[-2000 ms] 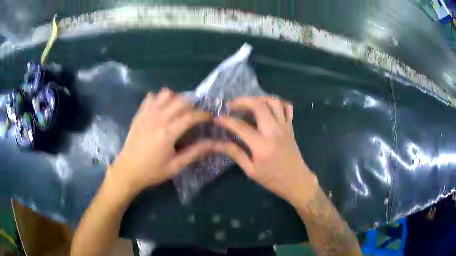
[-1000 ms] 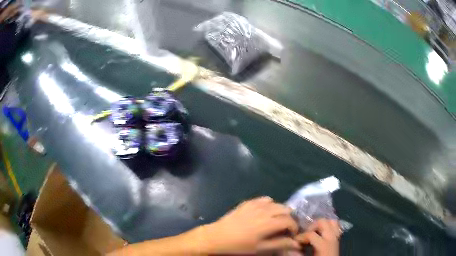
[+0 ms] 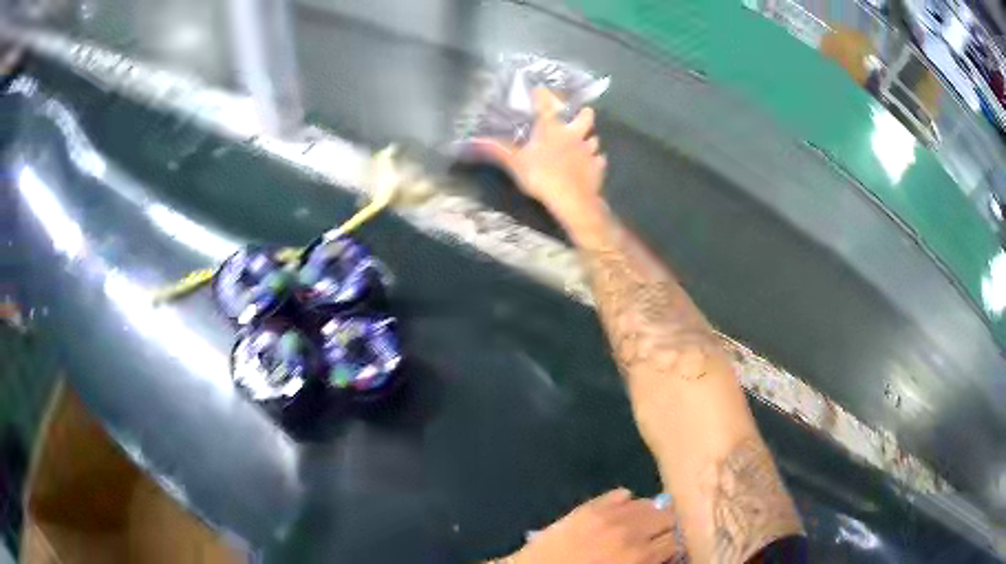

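My right hand (image 3: pixel 557 160) is stretched out over the conveyor, thumb and fingers spread on a crinkly clear plastic bag (image 3: pixel 513 94). No closed grip shows. My left hand (image 3: pixel 612 531) is at the bottom edge, partly cut off, its fingers curled over a smaller plastic bag. Only pale bits of that bag show beside the fingers; my right forearm crosses close by. Several round black housings with blue circuit boards (image 3: pixel 359 350) stand grouped on the dark green bench sheet, left of my right arm.
A pale, chipped rail (image 3: pixel 474 226) runs diagonally between the bench sheet and the grey conveyor (image 3: pixel 772 264). Yellow strips (image 3: pixel 370 209) lie by the housings and reach the rail. A brown carton (image 3: pixel 99 485) is below the bench at lower left. Green floor (image 3: pixel 750 77) shows beyond the conveyor.
My right hand has left the small bag by my left hand and reached up and away to the bag on the conveyor. The view first swung left, bringing the grouped housings nearer the middle.
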